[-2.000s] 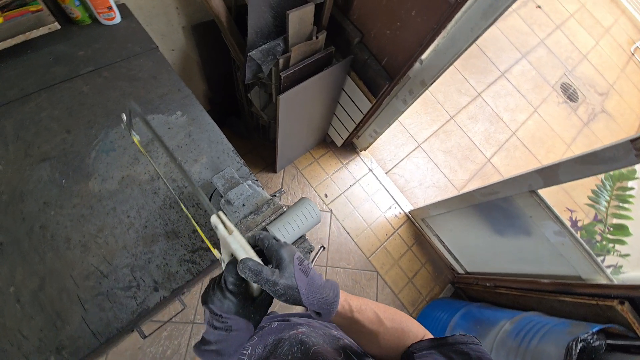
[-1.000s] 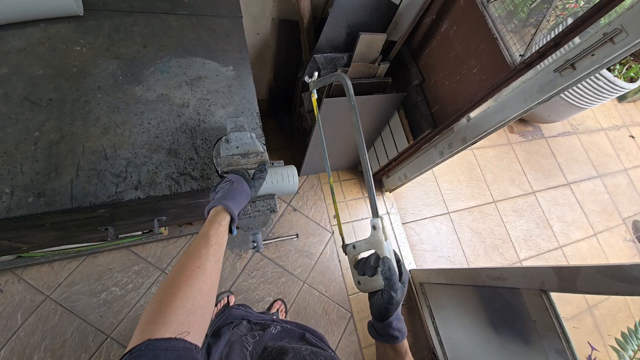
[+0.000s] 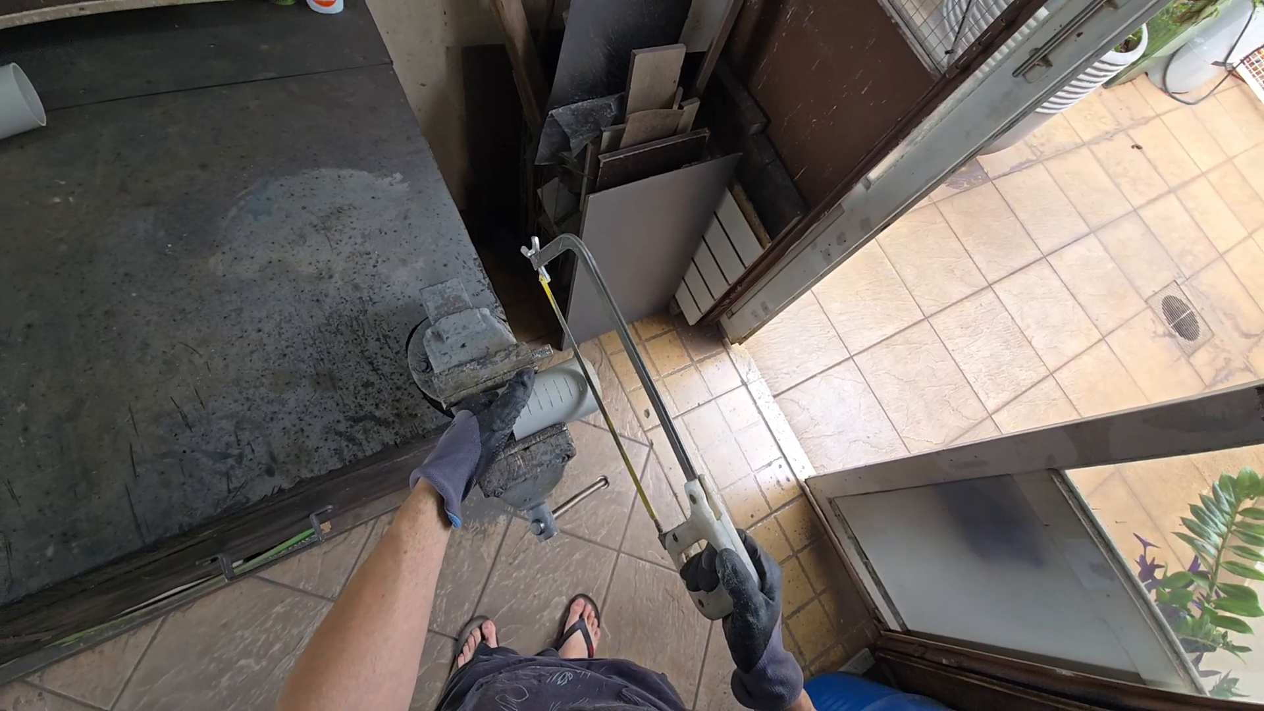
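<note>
My gloved left hand (image 3: pixel 479 434) rests on a light grey plastic pipe (image 3: pixel 555 398), close to the jaws of a bench vise (image 3: pixel 474 354) at the corner of the dark workbench. Short marks run across the pipe, which lies between the vise jaws. In my gloved right hand (image 3: pixel 741 597) is the pale handle of a hacksaw (image 3: pixel 632 365). Its frame points up and away, and its thin yellow-edged blade passes over or beside the pipe's outer end; whether it touches cannot be told. The fingers of my left hand are partly hidden.
The dark workbench top (image 3: pixel 227 247) spans the left, with another pipe piece (image 3: pixel 18 102) at its edge. Boards and panels (image 3: pixel 647 232) lean beyond the vise. On the right stand a metal-framed door (image 3: pixel 968 553) and a tiled floor. A blue container (image 3: pixel 869 693) is at the bottom.
Two seconds ago both hands were together at the hacksaw's handle. Since then my left hand has moved to the pipe at the vise. The hacksaw has come nearer the pipe's end since one second ago.
</note>
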